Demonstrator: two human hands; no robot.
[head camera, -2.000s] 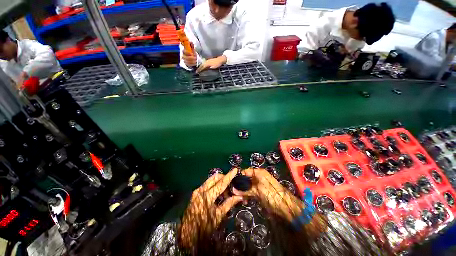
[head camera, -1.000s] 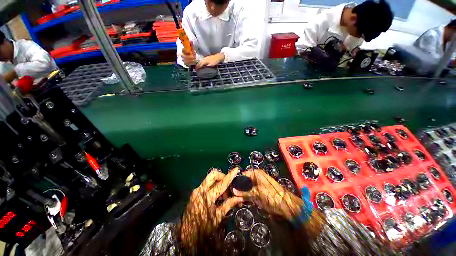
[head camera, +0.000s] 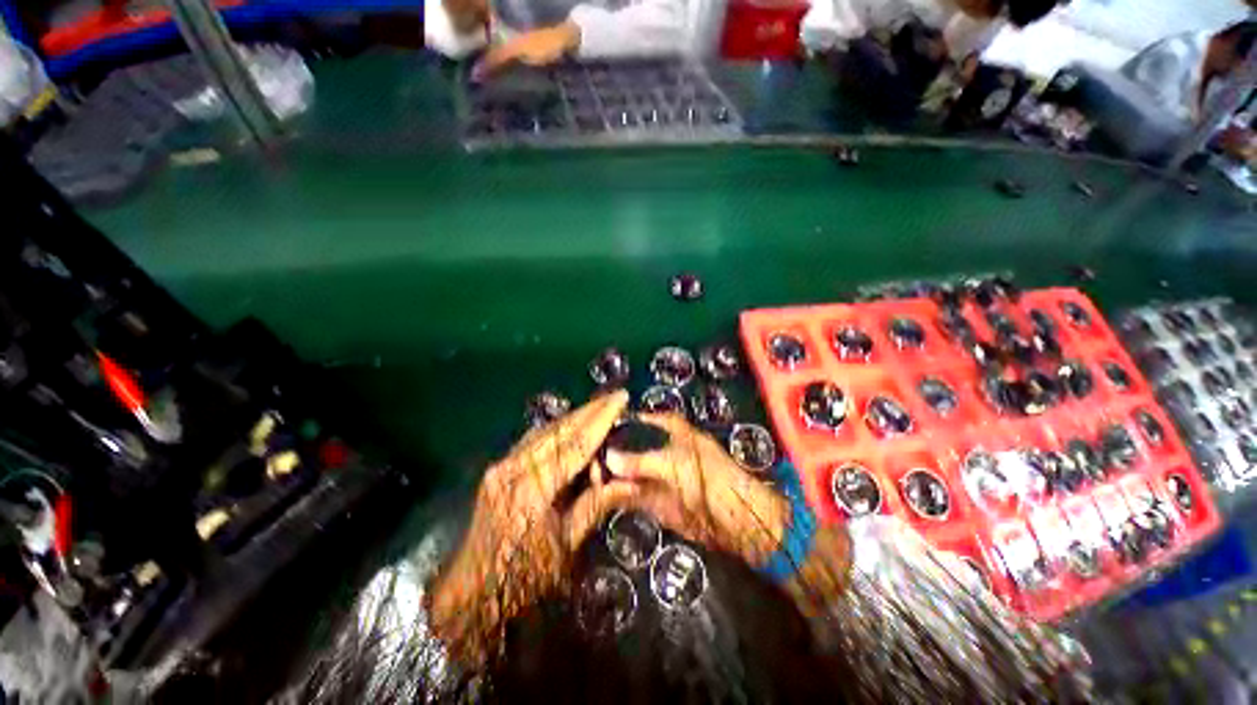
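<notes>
My left hand (head camera: 531, 503) and my right hand (head camera: 703, 485) meet low in the middle. Between their fingertips they hold a round unit (head camera: 638, 438) with its plain black face up. The undersides of the fingers and of the unit are hidden. Loose round units with silver rims (head camera: 673, 365) lie beyond the hands, and several more (head camera: 677, 574) lie nearer, between the wrists. A blue band is on my right wrist.
A red tray (head camera: 813, 455) with round units stands at right, a pale tray (head camera: 1197, 386) beyond it. A black test fixture (head camera: 221, 413) with red-orange clamp handles (head camera: 121, 382) stands at left. A single unit (head camera: 685, 287) lies ahead on the green mat. People in white work opposite.
The view has tilted down and shifted, so bench items sit higher in the picture and the red digits are out of view. The hands still hold the unit, its black face now seen more obliquely.
</notes>
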